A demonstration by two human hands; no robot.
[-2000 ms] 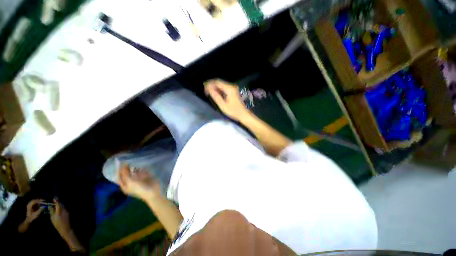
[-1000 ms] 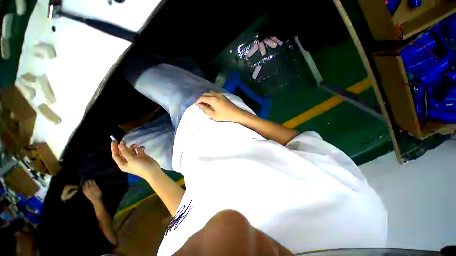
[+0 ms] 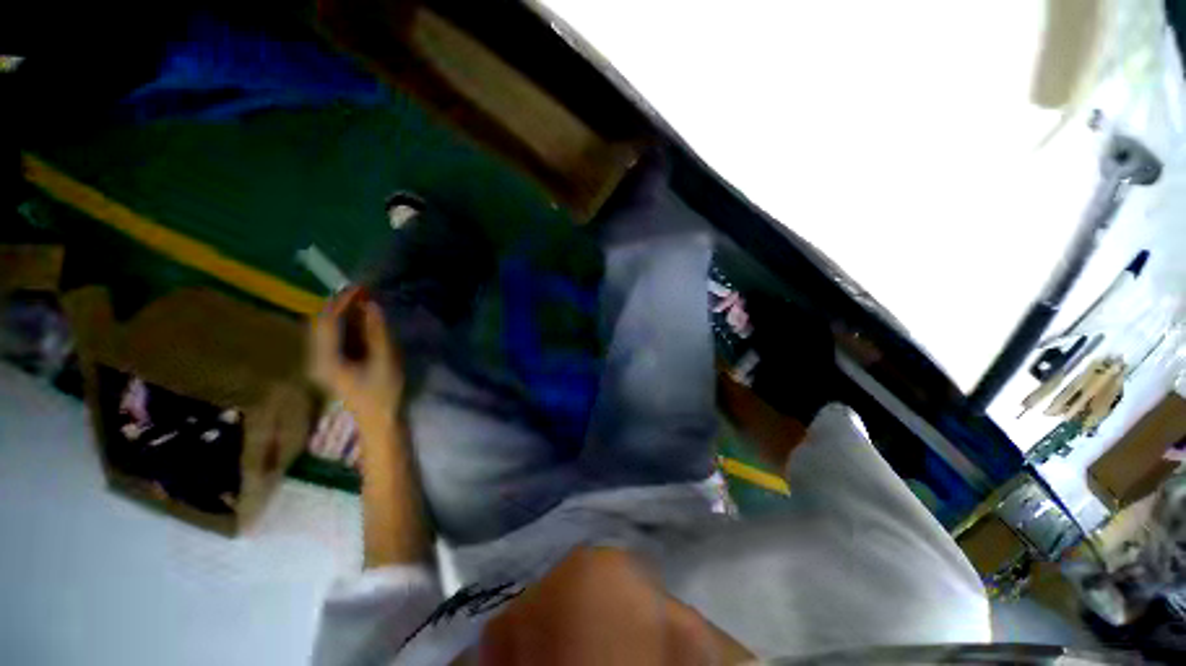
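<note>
My left hand [image 3: 354,358] is raised at the left, beyond my knee and beside an open cardboard carton [image 3: 273,449]. It is blurred, with the fingers bent around a dark, partly reddish patch; whether that is a held thing cannot be told. My right hand is not in view; only the white sleeve [image 3: 845,488] shows at the right. The carton holds dark and pinkish parts [image 3: 137,410].
The white bench [image 3: 858,143] crosses the upper right, with a hammer [image 3: 1067,273], thin dark-ended tools and tan parts [image 3: 1082,390]. Another brown box [image 3: 520,104] is under the bench edge. A yellow line [image 3: 169,241] crosses the green floor.
The view has swung strongly to the left. My left hand has moved outward to beside the floor carton. My right hand has gone out of sight. The boxes of blue cells have left the picture.
</note>
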